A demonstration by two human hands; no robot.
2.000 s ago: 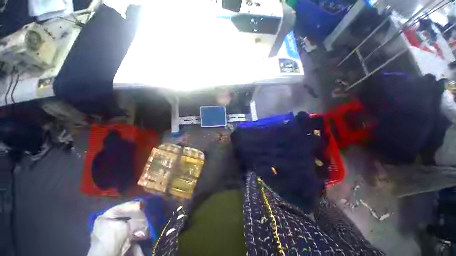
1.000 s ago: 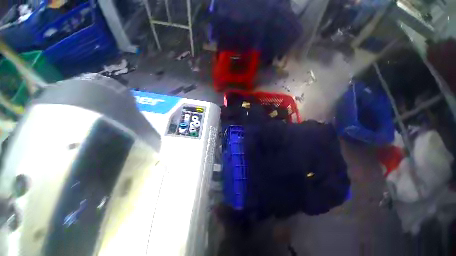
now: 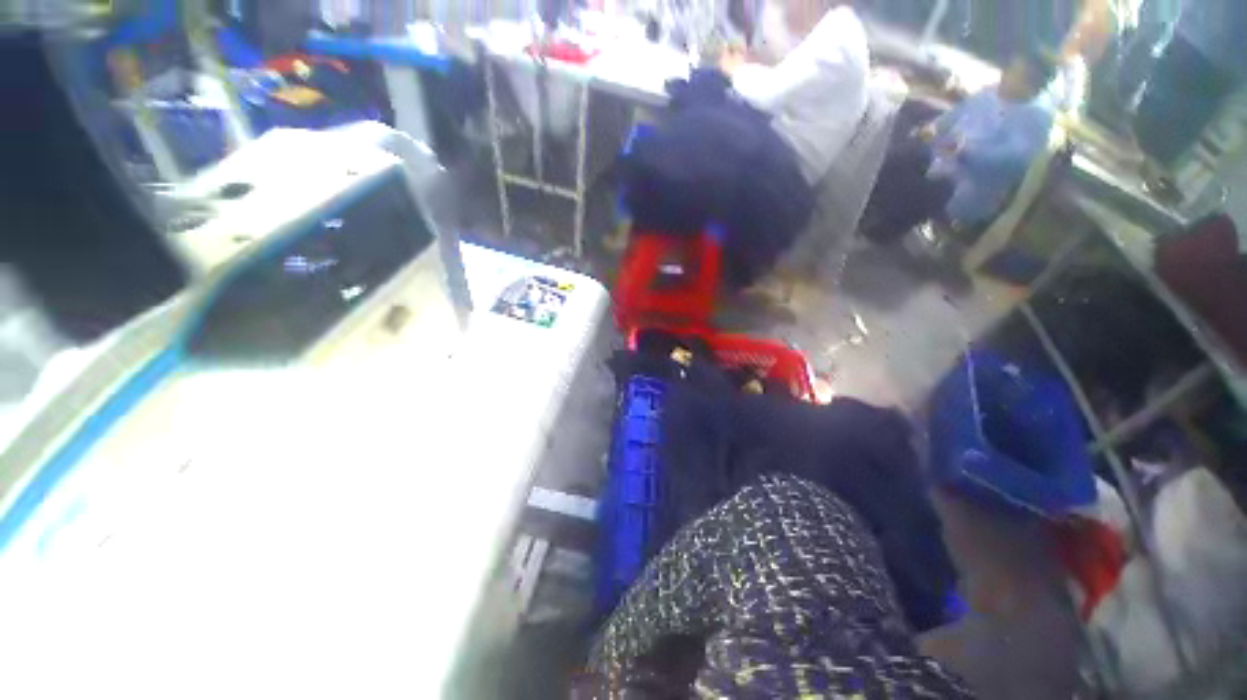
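Observation:
Dark navy garment pieces (image 3: 862, 458) lie heaped in and over a blue slatted basket (image 3: 637, 465) beside the machine table. A black-and-white tweed part of my clothing (image 3: 780, 581) covers the near side of the heap; it looks like a sleeve, but I cannot be sure. I cannot make out either hand. The cream-white sewing machine (image 3: 390, 321) with a dark panel and blue stripe stands on the white table (image 3: 342, 547), which is washed out by glare. A small control panel (image 3: 533, 301) is at the table's right end.
A red basket (image 3: 773, 362) holds dark pieces beyond the blue one, with a red stool (image 3: 667, 280) behind. A blue tub (image 3: 1012, 431) stands right, near white sacks (image 3: 1197, 547) and metal legs. Seated people, one in white (image 3: 821, 82), one in light blue (image 3: 998, 151), are at the back.
My view has tilted up from a second ago, bringing the people at the back into sight. The tweed clothing now covers part of the dark heap. The baskets sit lower in the picture.

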